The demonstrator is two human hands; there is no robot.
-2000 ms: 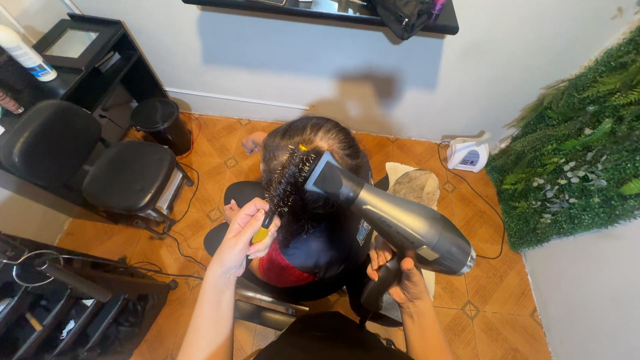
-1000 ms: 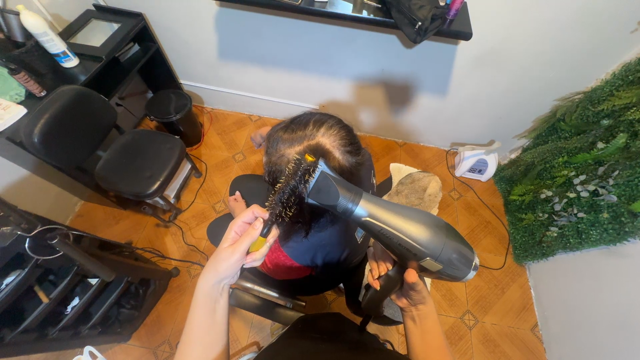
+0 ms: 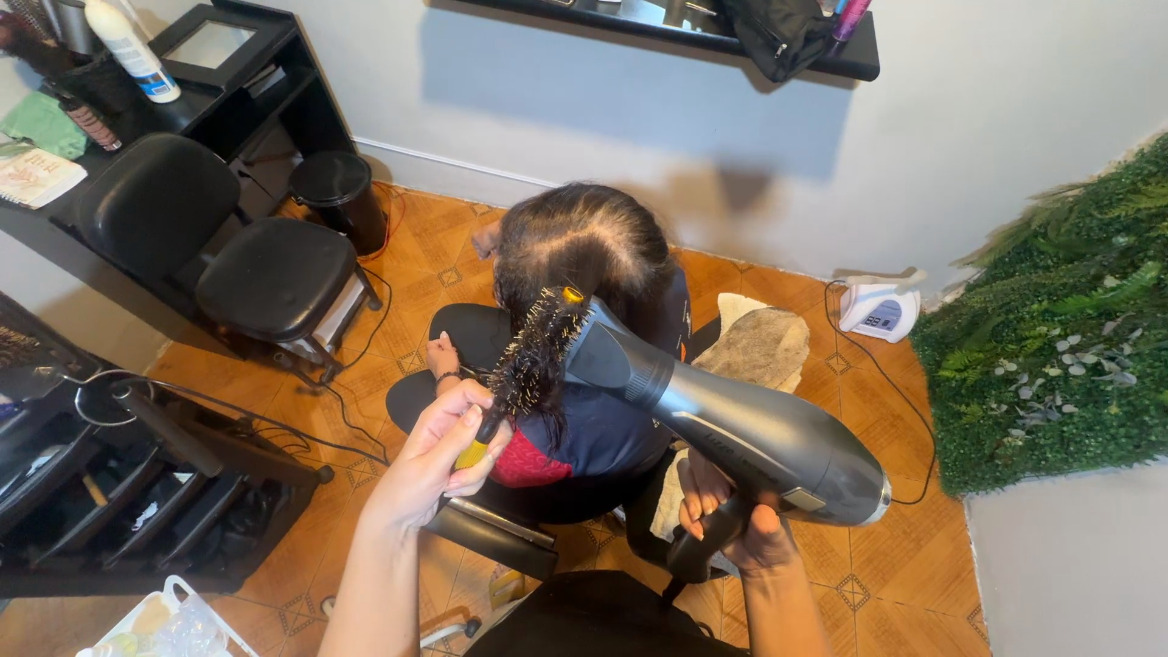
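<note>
My left hand (image 3: 443,452) grips the black and yellow handle of a round bristle brush (image 3: 538,351), which has dark hair wrapped on it. Behind the seated person's head (image 3: 589,242), the brush slants up to the right. My right hand (image 3: 730,520) holds a dark grey hair dryer (image 3: 766,438) by its handle. The flat nozzle (image 3: 611,356) of the dryer is against or very near the brush and the hair; the exact gap cannot be told. The person sits facing away, in a dark top with a red part, one hand showing at the left.
A black chair (image 3: 278,274) and a black bin (image 3: 338,192) stand at the left by a desk (image 3: 187,105). At lower left is a black trolley (image 3: 164,493). A shelf (image 3: 639,32) juts from the wall; a white device (image 3: 879,308) with a cord lies on the floor.
The view has shifted, bringing a white container in at lower left. My left hand and the brush have come down and back a little from the top of the head.
</note>
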